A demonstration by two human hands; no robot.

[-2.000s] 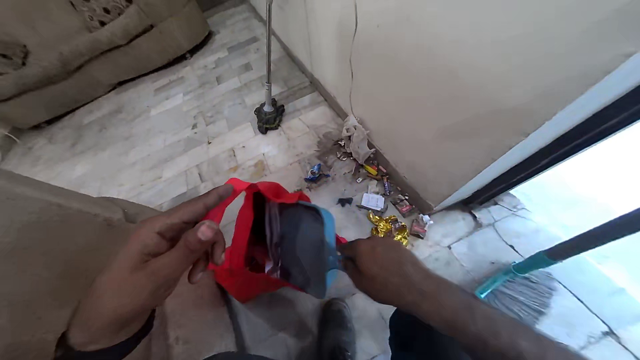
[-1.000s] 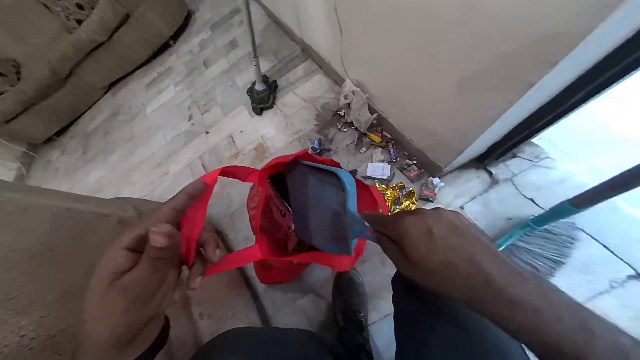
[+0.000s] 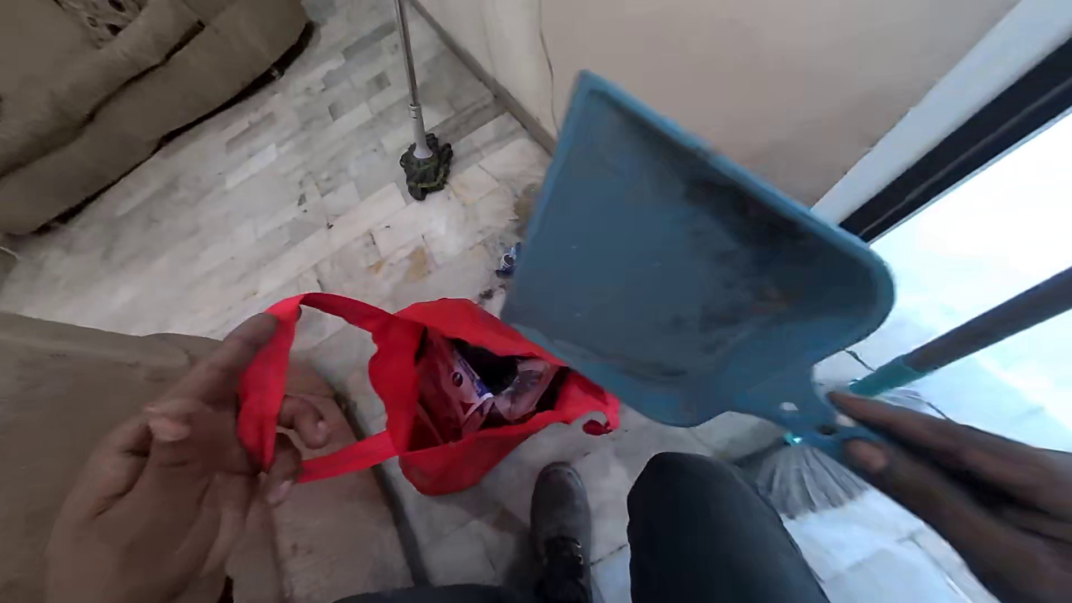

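Observation:
My left hand (image 3: 197,448) holds one handle of a red fabric bag (image 3: 452,465), hooked over its fingers at the lower left. The bag's mouth gapes upward and shows crumpled plastic wrappers (image 3: 519,389) and something dark inside. A blue plastic dustpan (image 3: 687,268) is raised to the right of the bag, smudged with dirt over its flat face. Its short handle is pinched between the thumb and fingers of my right hand (image 3: 946,494). Part of the floor and wall behind the dustpan is hidden by it.
A mop (image 3: 425,166) stands on the marble floor beyond the bag. A broom (image 3: 808,477) with a teal collar lies at right by the bright doorway. A brown sofa (image 3: 151,92) is upper left, another upholstered piece (image 3: 75,368) at left. A small blue wrapper (image 3: 507,260) lies near the dustpan.
The dustpan, tipped into the bag's mouth in the earlier frames, has come out and up to the right in my right hand. My left hand still has the bag's handle.

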